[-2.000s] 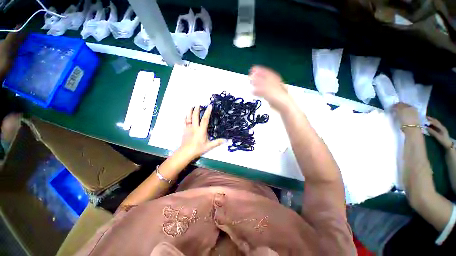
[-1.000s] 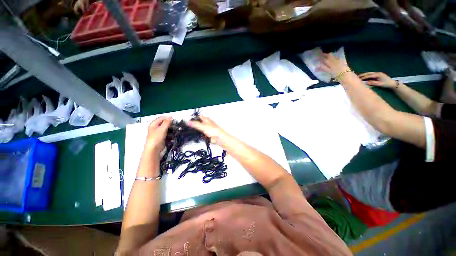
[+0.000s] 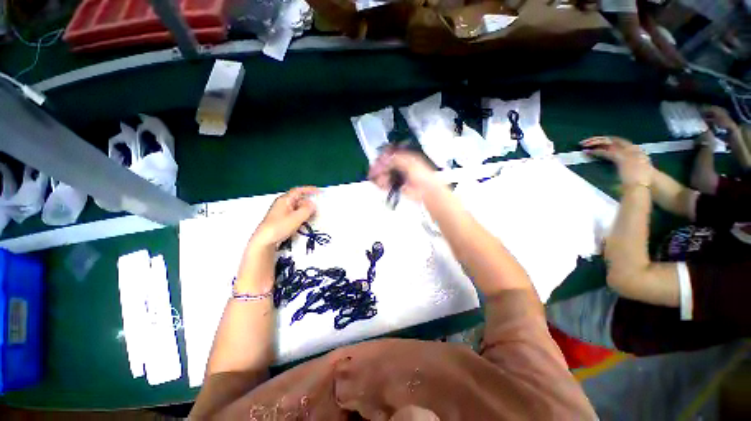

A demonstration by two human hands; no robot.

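Note:
A tangled pile of looped black cables (image 3: 333, 294) lies on the white work mat (image 3: 403, 271). My left hand (image 3: 284, 218) is over the mat at the pile's upper left, palm down with fingers bent; a few cables lie at and under it, and its grip is hidden. My right hand (image 3: 403, 174) is blurred at the mat's far edge beside the belt and holds a bundle of black cable. White wrapped products (image 3: 377, 131) lie on the green belt (image 3: 288, 115) beyond it. Some further right bear a black cable on top.
White strips (image 3: 148, 316) and a blue bin (image 3: 20, 321) are at left. A metal post (image 3: 99, 156) slants over the left side. A small white box (image 3: 221, 94) is on the belt. White sheets (image 3: 535, 222) lie right, beside another worker's hands (image 3: 630, 160).
My right hand has moved from the pile out to the belt edge with cable in it. The pile is more spread. The neighbour's hand has left the wrapped products, and cables now show on some.

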